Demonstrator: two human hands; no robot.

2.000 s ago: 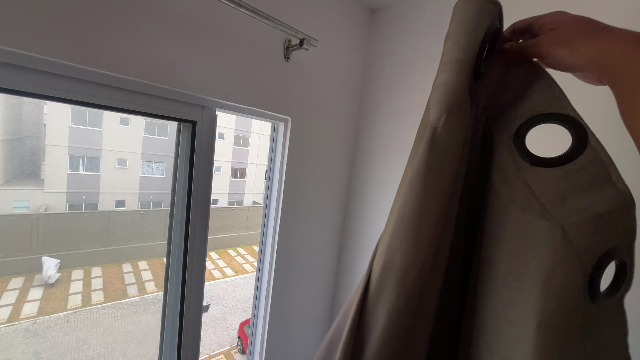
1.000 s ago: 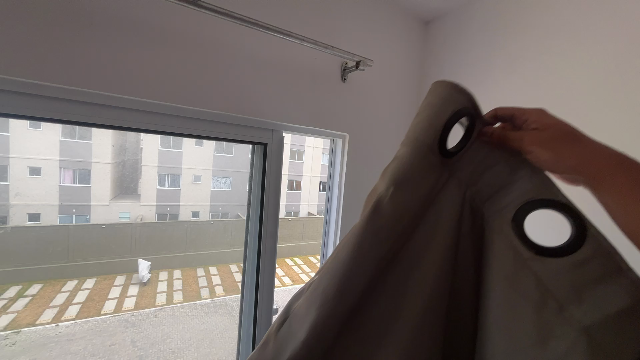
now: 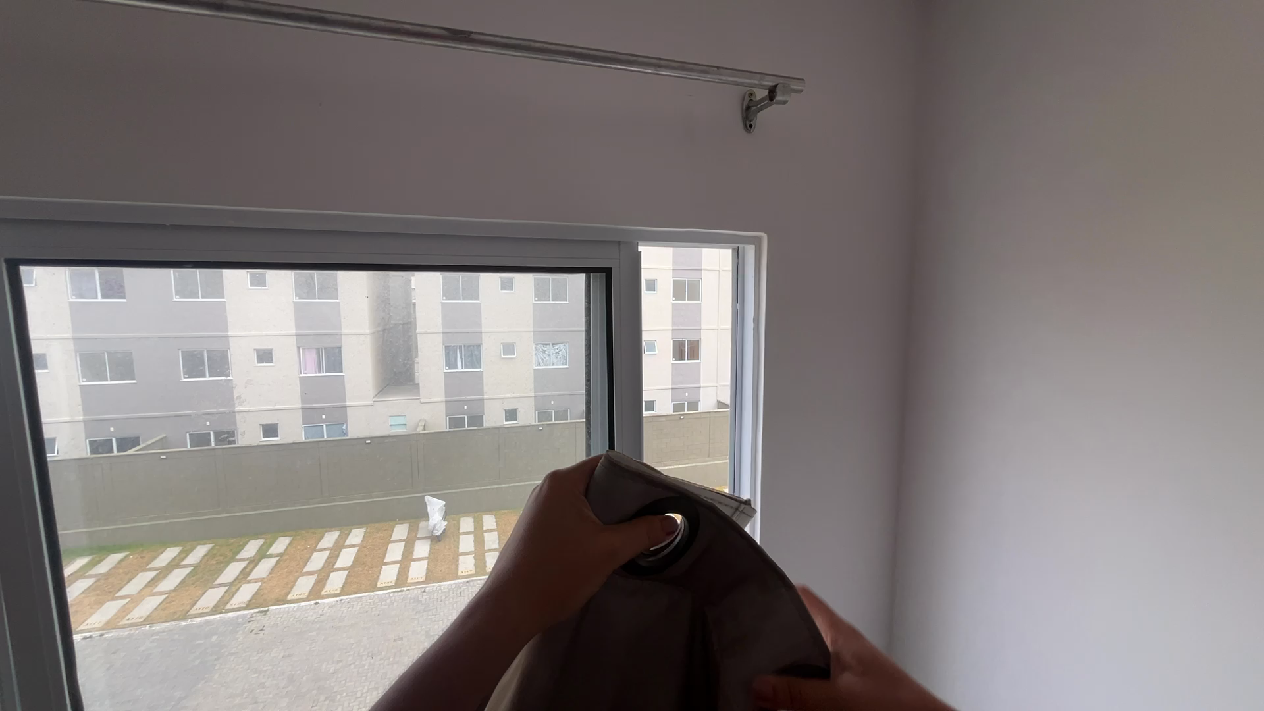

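A dark grommet curtain (image 3: 681, 632) is bunched at the lower middle of the head view. My left hand (image 3: 568, 553) grips its top corner, with the thumb at the opening of a dark ring grommet (image 3: 681, 543). Lower down on the right, my right hand (image 3: 839, 662) holds the curtain's edge, its fingers partly behind the cloth. Above, a metal curtain rod (image 3: 494, 44) runs along the wall and rests on a wall bracket (image 3: 758, 107) near its right end. The curtain's lower part is out of view.
Behind the curtain is a sliding window with a light frame (image 3: 622, 346), its glass showing a building and a paved yard outside. The room's corner and a plain side wall (image 3: 1086, 346) stand at the right.
The curtain is lower and more gathered than before. My left hand has come into view on its top corner. The view has turned right.
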